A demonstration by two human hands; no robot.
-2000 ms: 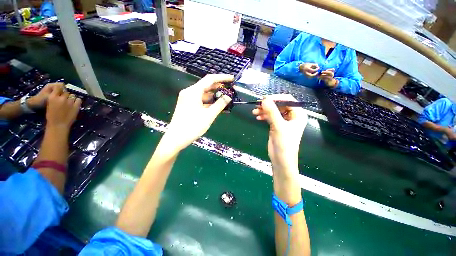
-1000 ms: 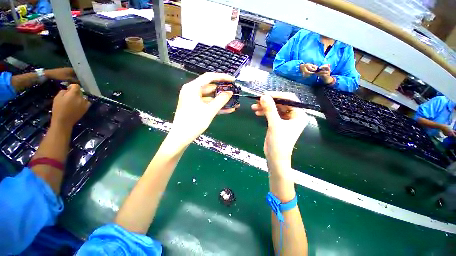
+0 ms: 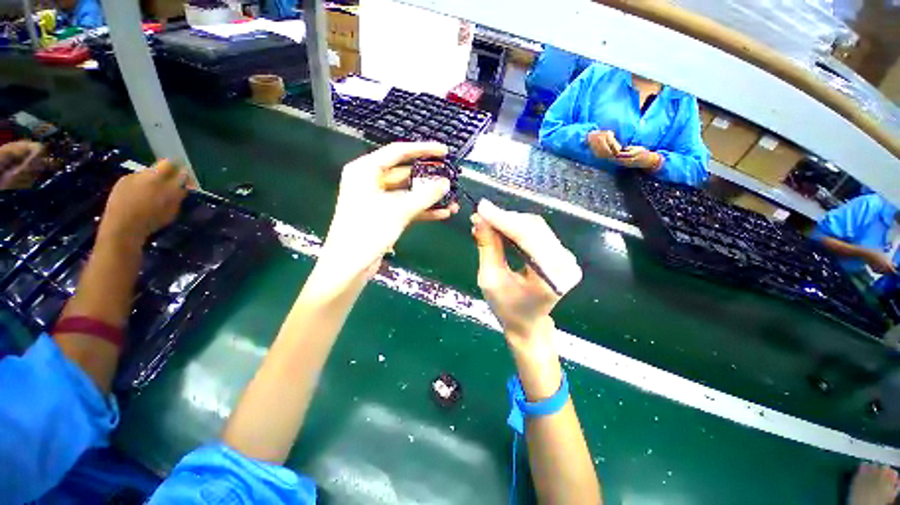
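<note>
My left hand [image 3: 380, 202] pinches a small round black assembly [image 3: 434, 178] with reddish and pale bits, held above the green belt. My right hand [image 3: 523, 258], with a bright blue strap [image 3: 545, 396] on its wrist, is just right of and below it. It holds slim black tweezers [image 3: 468, 197], whose front end shows beside the assembly; the rest is mostly hidden by the hand. Whether the tip touches the assembly cannot be told. Another round black piece [image 3: 445, 389] with a pale centre lies on the belt [image 3: 395, 345] below my hands.
A neighbour's arm [image 3: 109, 266] reaches over black trays [image 3: 197, 286] at left. A metal upright [image 3: 148, 99] stands there. Across the line are black trays [image 3: 760, 247], a pale pocketed tray [image 3: 553, 178] and a person in blue [image 3: 632, 118]. A hand [image 3: 874, 487] shows at lower right.
My right hand has turned and moved left and down, and the tweezers are now mostly hidden behind it. My left hand has shifted slightly left with the assembly. A hand has appeared at lower right.
</note>
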